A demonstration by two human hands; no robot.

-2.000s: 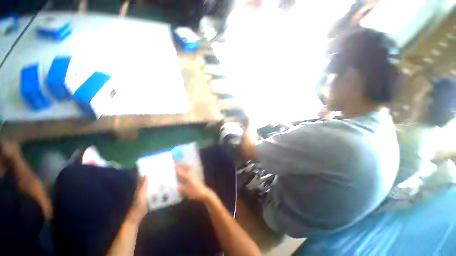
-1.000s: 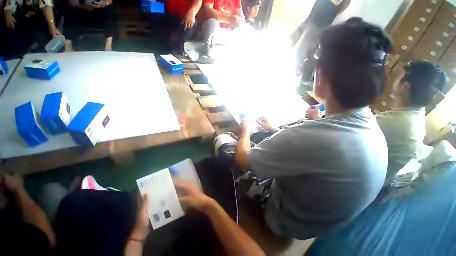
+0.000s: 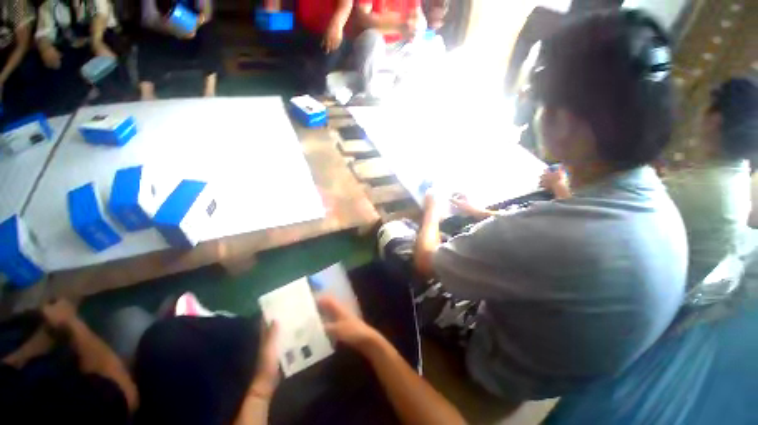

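Note:
A white printed box panel (image 3: 297, 325) with small dark square marks faces me over my lap. A paler grey-white flap or face (image 3: 338, 289) with a blue patch stands at its right side. My left hand (image 3: 268, 357) holds the panel's left edge. My right hand (image 3: 347, 322) is on the right part, its fingers at the join between the two faces. The image is blurred, so I cannot tell whether the box is open or what is inside.
Several blue-and-white retail boxes (image 3: 182, 213) stand on the white board table (image 3: 241, 158). Its wooden pallet edge (image 3: 249, 246) is in front of my knees. A person in grey (image 3: 573, 274) sits close on my right. Another person's arms (image 3: 95, 357) are on my left.
The view has shifted, so the table and boxes sit further right and more boxes show at left. Both hands still hold the box over my lap.

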